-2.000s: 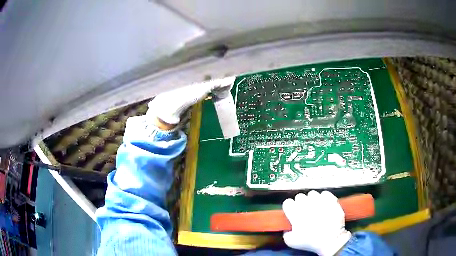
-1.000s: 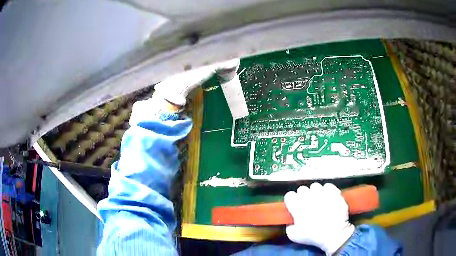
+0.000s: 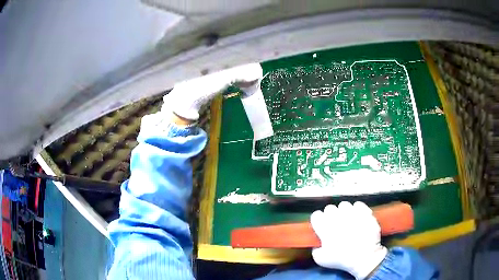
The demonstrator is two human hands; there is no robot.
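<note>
The large green circuit board (image 3: 342, 126), with white traces and a pale border, lies on the green platform (image 3: 241, 175) with yellow edging. My left hand (image 3: 210, 90), in a white glove, holds a flat white hand tool (image 3: 256, 115) at the board's left edge; the tool's lower end overlaps that edge. Some of the left fingers are hard to make out near the hood. My right hand (image 3: 347, 238), in a white glove, grips the orange-red pad (image 3: 276, 235), seen as a thick bar, in front of the board's near edge.
A large grey-white hood (image 3: 109, 60) fills the upper left and top. Brown-grey egg-crate foam (image 3: 98, 145) lines the left side, and more foam (image 3: 473, 104) is at the right. A grey-blue surface (image 3: 71, 235) and blurred red and blue items show at lower left.
The view has shifted, so the board and platform sit slightly higher in the picture than at first. The white tool's lower end has shifted slightly down since one second ago. Both hands keep their holds.
</note>
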